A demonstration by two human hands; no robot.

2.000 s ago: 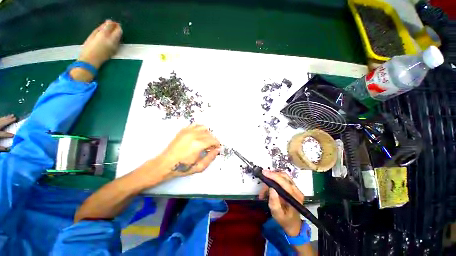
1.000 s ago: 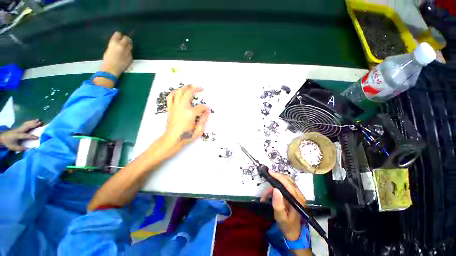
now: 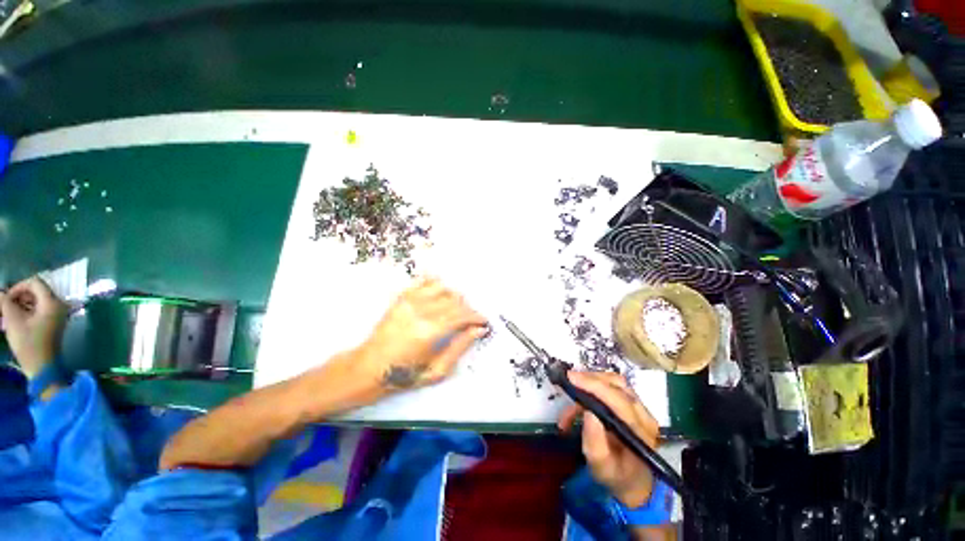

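Note:
My left hand [image 3: 423,333] is low over the white board [image 3: 487,190], its thumb and forefinger pinched on a tiny dark component [image 3: 485,331]. My right hand [image 3: 614,433] holds the black soldering iron [image 3: 603,412] like a pen. Its metal tip [image 3: 506,320] is just right of my left fingertips; I cannot tell if it touches the part. A loose heap of small components [image 3: 370,217] lies at the board's upper left. Small dark and silvery pieces [image 3: 587,343] are scattered in a column on the right of the board.
Beside the board's right edge are a fan with wire guard [image 3: 669,254], a tan round dish [image 3: 690,340], a clear bottle [image 3: 847,164], a yellow tray [image 3: 776,74] and a yellow sponge [image 3: 836,407]. At left are a solder spool [image 3: 159,336] and another person's hand [image 3: 32,317].
My left hand has moved from the heap down and right to near the iron tip. The neighbour's arm at the upper left has withdrawn. My right hand still holds the iron.

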